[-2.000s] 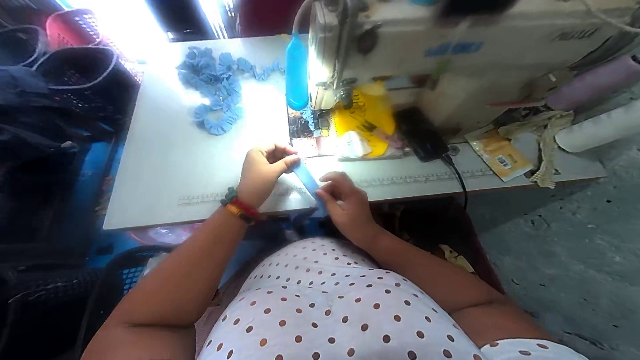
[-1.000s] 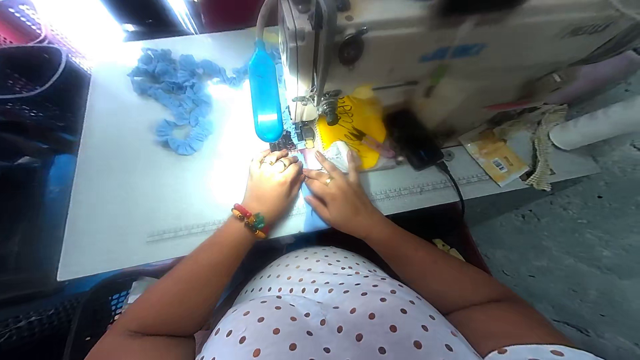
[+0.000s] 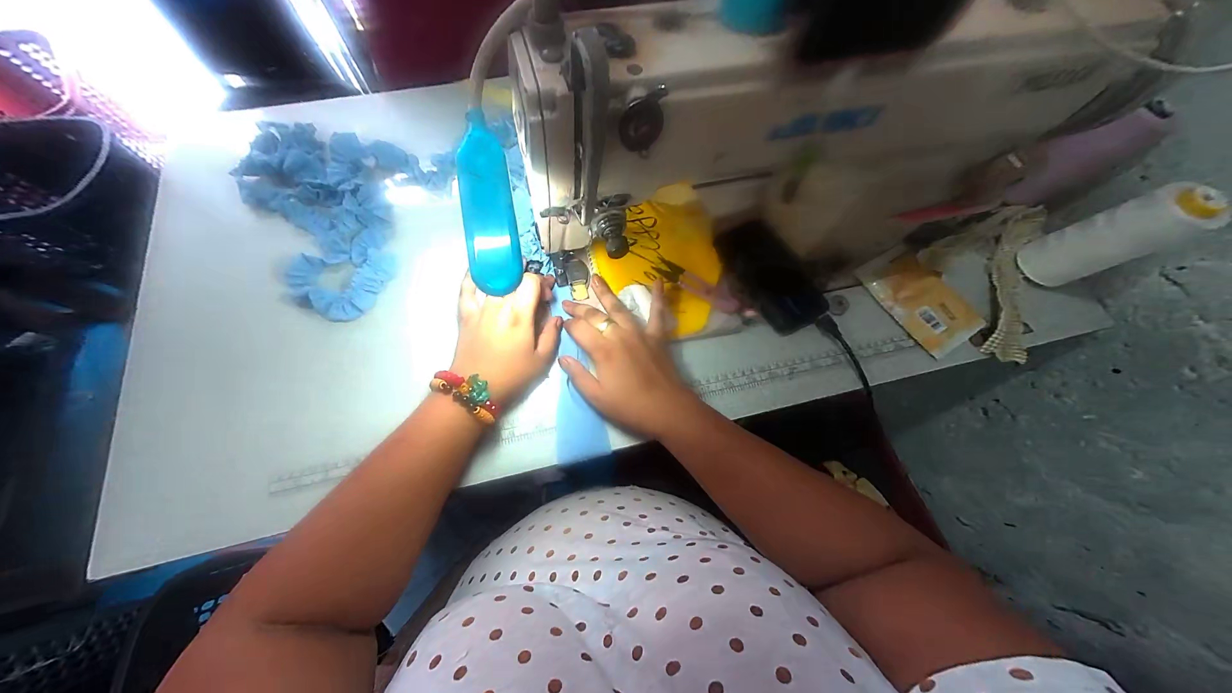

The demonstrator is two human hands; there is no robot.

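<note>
A strip of light blue fabric (image 3: 581, 423) runs from the table's front edge up to the presser foot (image 3: 575, 274) of a sewing machine (image 3: 693, 115). My left hand (image 3: 505, 332) lies on the left of the strip by the foot, its fingertips partly behind a blue lamp or tube (image 3: 489, 207). My right hand (image 3: 621, 356) rests on the strip's right side, palm down, fingers spread. Neither hand clearly pinches the fabric. Gathered blue fabric (image 3: 337, 192) lies in a bunched chain on the left of the table, leading behind the machine head.
A yellow bag (image 3: 674, 255) with writing lies right of the needle, beside a black phone-like device (image 3: 770, 274) with a cable. Further right are an orange packet (image 3: 922, 303), beige trim (image 3: 1007, 289) and a white thread cone (image 3: 1121, 236). A ruler scale (image 3: 799, 366) runs along the table's front.
Two seconds ago both hands held the blue strip in front of the machine; now they lie flat beside the presser foot. The view has moved closer to the machine.
</note>
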